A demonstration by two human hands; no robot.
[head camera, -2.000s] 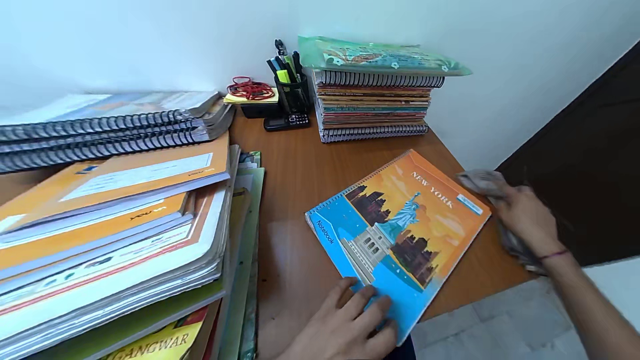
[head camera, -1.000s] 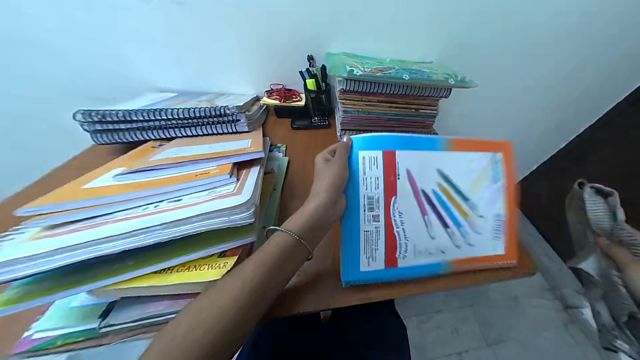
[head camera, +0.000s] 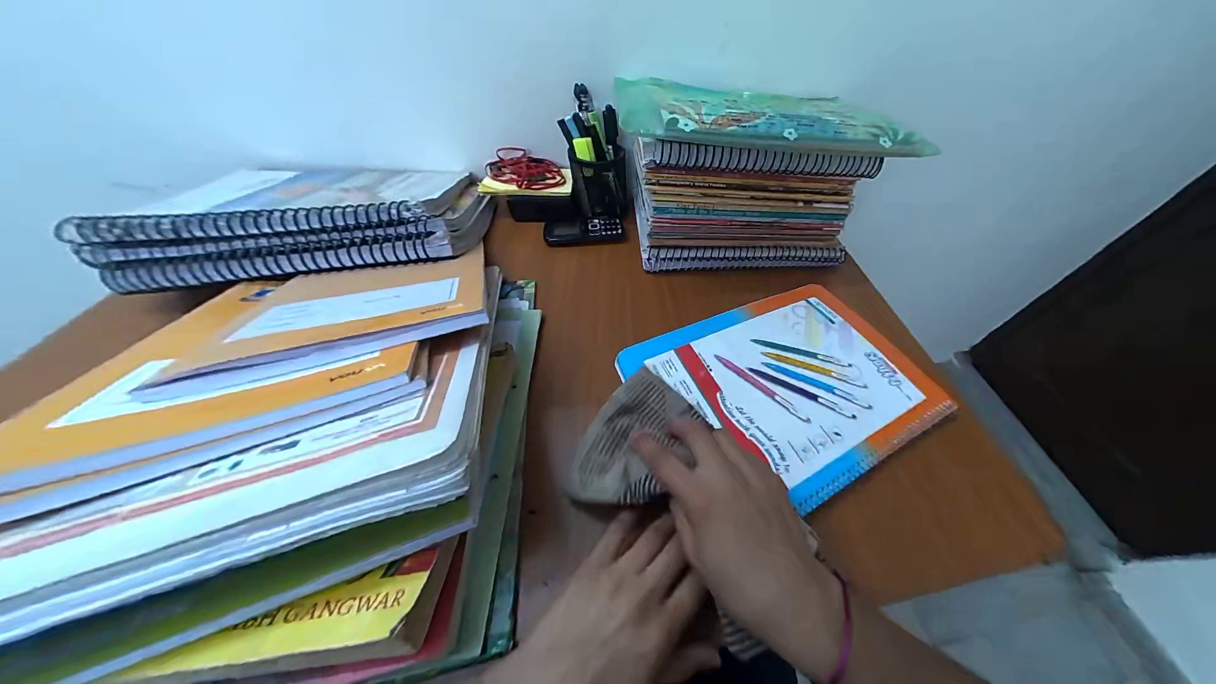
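Observation:
A spiral notebook (head camera: 807, 380) lies on the wooden desk with its back cover up, showing pictures of pens between blue and orange edges. My right hand (head camera: 741, 522) grips a grey striped cloth (head camera: 627, 446), which overlaps the notebook's near left corner. Just left of it and lower is my left hand (head camera: 622, 608), its fingers close against the cloth and my right hand; whether it holds part of the cloth is hidden.
A large pile of notebooks and books (head camera: 380, 475) covers the left side, with spiral-bound books (head camera: 266, 237) behind. Along the wall are a black pen holder (head camera: 598, 185), a keypad phone (head camera: 583, 232), a red cord (head camera: 524, 169) and stacked notebooks (head camera: 750, 204) under a green pouch (head camera: 769, 119).
The notebook, front cover up at first and then held up by my left hand, now lies back cover up on the desk. My right hand has brought the cloth in from the right.

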